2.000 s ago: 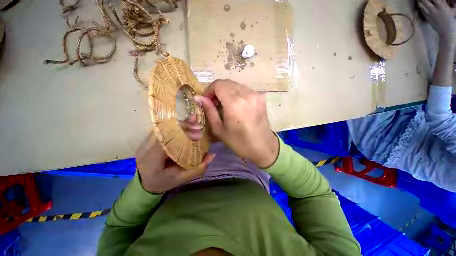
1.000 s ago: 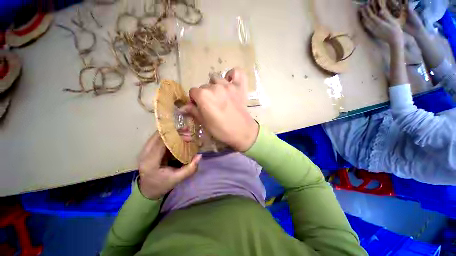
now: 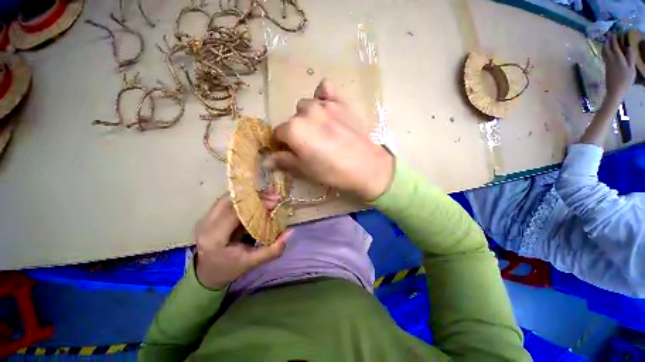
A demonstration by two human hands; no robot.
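My left hand holds a straw ring by its lower edge, tilted nearly upright, with fingertips showing through the centre hole. My right hand is at the ring's hole with bent fingers; whether they pinch anything is hidden. A thin twisted cord runs from the ring's lower right side to below my right wrist. A tangled pile of twisted cord lies on the table just beyond the ring.
The cardboard pad lies beyond my right hand. A straw ring with a cord loop lies to the right. Red-banded rings lie at far left. At right are a neighbour's arm and a slim dark tool.
The cord now shows sticking out to the right of the ring. My right hand remains at the hole. The neighbour's hands have moved away to the right. The camera view has shifted.
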